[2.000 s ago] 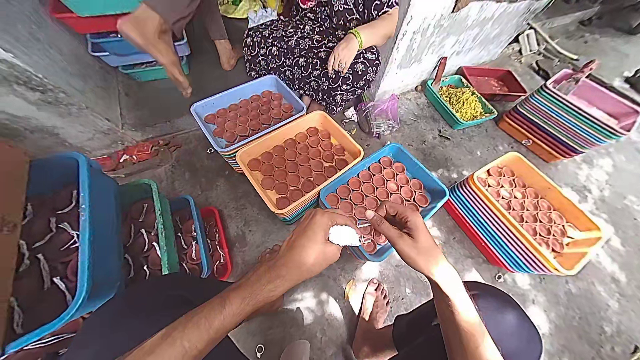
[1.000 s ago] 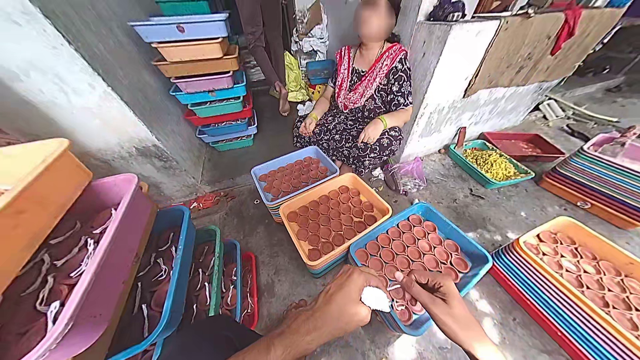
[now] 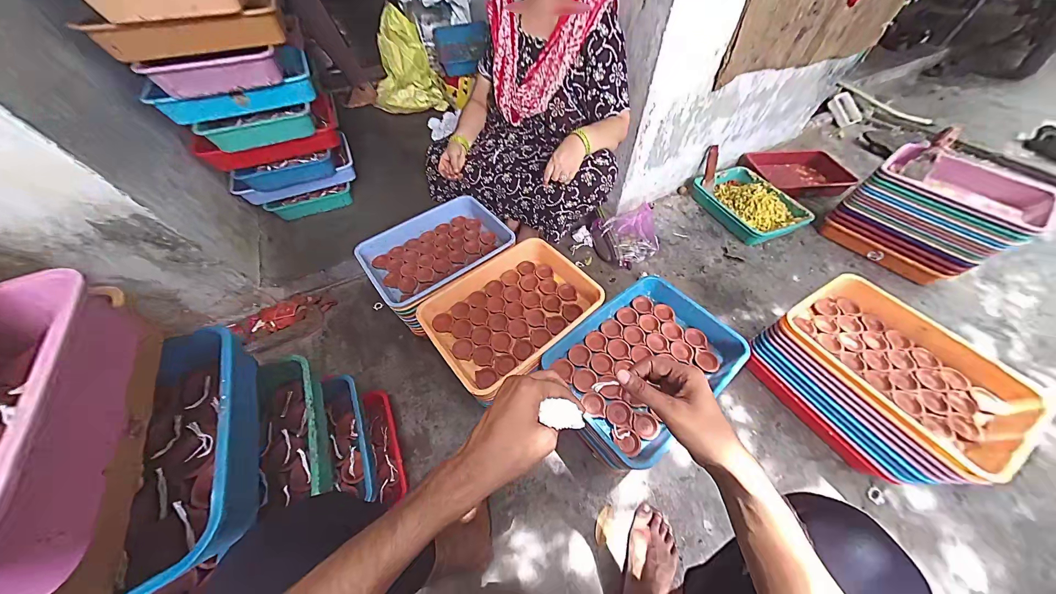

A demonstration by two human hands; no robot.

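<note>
My left hand (image 3: 521, 419) is closed on a bundle of white cotton wicks (image 3: 561, 414), at the near left corner of a blue plastic tray (image 3: 726, 351). Rows of small round clay lamps (image 3: 634, 334) fill much of this tray. Over its middle is my right hand (image 3: 678, 404), thumb and forefinger pinched together; whether a wick is between them cannot be told. A white wick (image 3: 608, 384) lies by its fingertips on the lamps. White bits also show on lamps near the tray's front. My right hand hides some of the lamps.
An orange tray (image 3: 429, 318) and a light blue tray (image 3: 363, 252) of clay lamps adjoin. Stacked trays (image 3: 771, 388) stand right; trays with wicked lamps (image 3: 235, 445) stand left. A seated person (image 3: 536, 165) faces me. A green tray (image 3: 705, 198) holds yellow-green bits.
The view has shifted over the past two seconds. My left hand still has the white bundle, and my right hand stays over the blue tray.
</note>
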